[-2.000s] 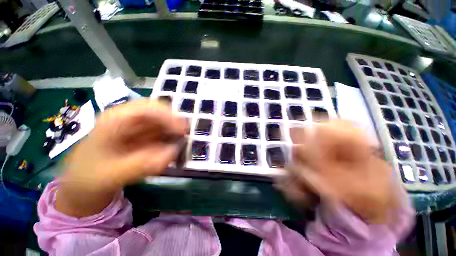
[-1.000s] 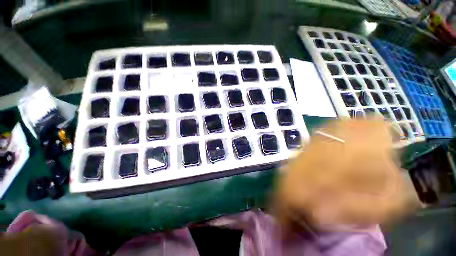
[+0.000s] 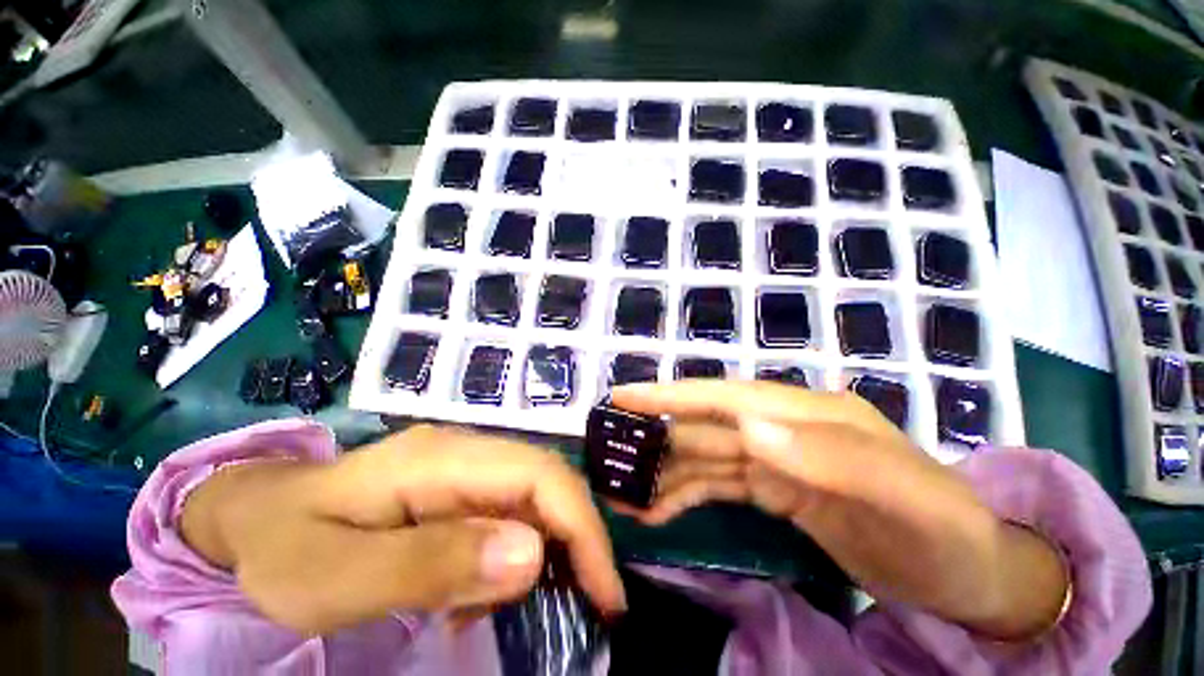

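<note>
My right hand (image 3: 819,462) holds a black square watch unit (image 3: 627,453) between thumb and fingers, just in front of the foam tray. Its face shows lines of white menu text. My left hand (image 3: 396,528) is beside it with bent fingers. A dark, streaky, shiny thing (image 3: 548,627) shows below its fingers; whether the hand grips it, I cannot tell. The white foam tray (image 3: 997,346) holds rows of black units with dark faces. Two pockets side by side in its second row from the back are empty (image 3: 617,181). My right hand covers part of the front row.
A second tray of units (image 3: 1122,306) stands at the right, with a white sheet (image 3: 1050,258) between. At the left are a clear plastic bag (image 3: 314,218), loose black parts (image 3: 297,380), small black and yellow parts on white paper (image 3: 218,330), and a white fan (image 3: 27,317).
The view has swung back left. Both hands are now together at the tray's front edge; a second ago the right hand was a blur at its right corner. A lit unit now shows.
</note>
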